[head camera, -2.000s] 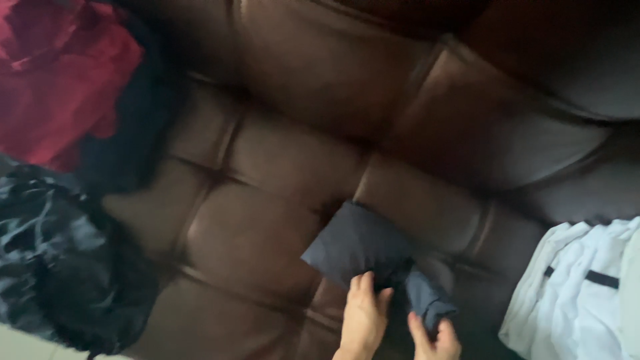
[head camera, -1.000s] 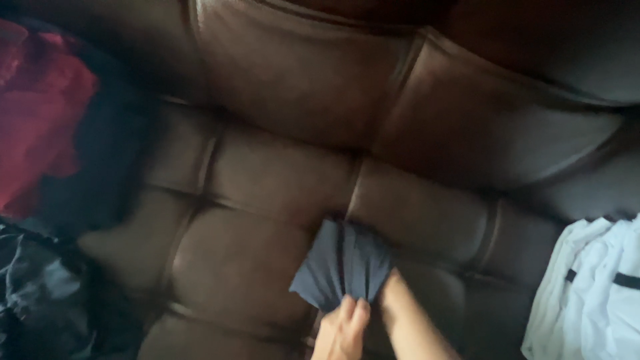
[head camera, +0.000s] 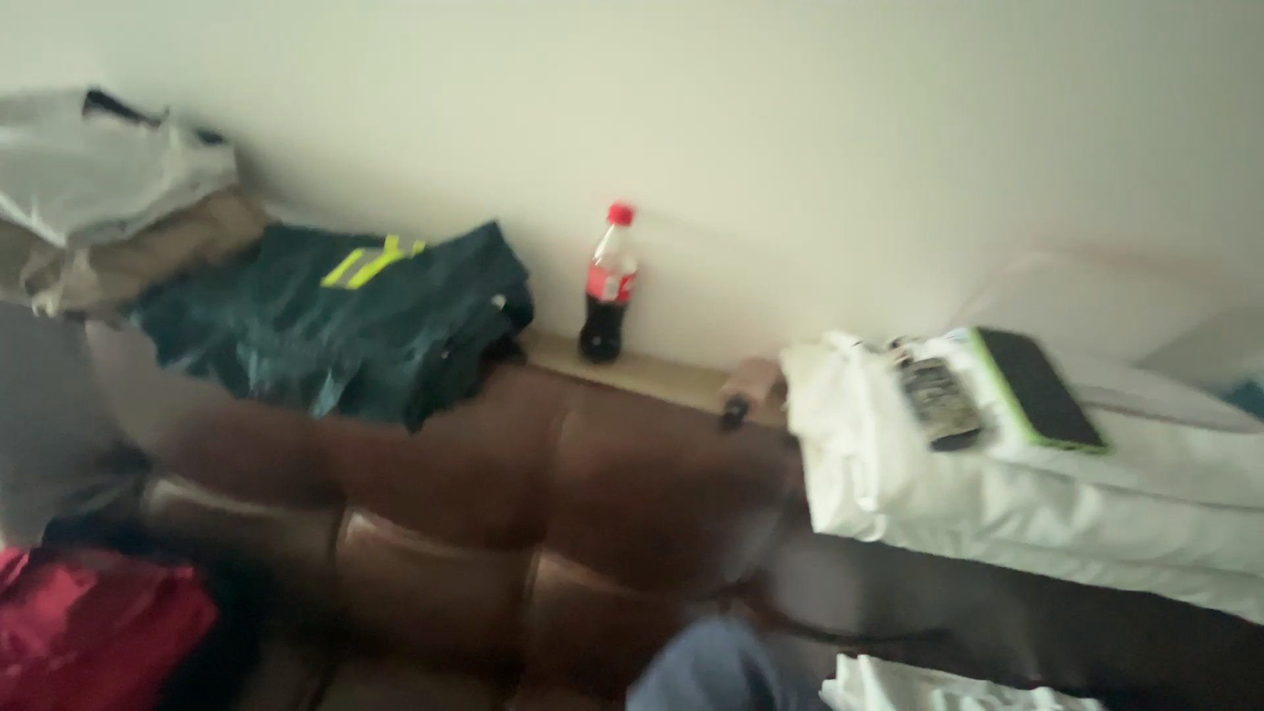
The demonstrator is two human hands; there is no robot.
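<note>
Neither my left hand nor my right hand shows in the head view. At the bottom edge, right of the middle, a blurred dark blue-grey cloth (head camera: 706, 671) rises into view, and whatever bears it is cut off. Just right of it lie folded white garments (head camera: 948, 686). A red cloth (head camera: 94, 632) rests on dark fabric at the lower left of the brown leather sofa (head camera: 444, 454).
Along the wall stands a cola bottle (head camera: 610, 286) on a narrow ledge (head camera: 652, 380). Left of it lie a dark green garment (head camera: 326, 316) with yellow bands and grey and tan cloths (head camera: 118, 188). White bedding (head camera: 987, 494) at right bears a green-edged phone (head camera: 1042, 390) and a patterned pouch (head camera: 938, 400).
The view has swung up to the wall and sofa back. Both hands, on the dark blue-grey cloth in the earlier frames, are out of view.
</note>
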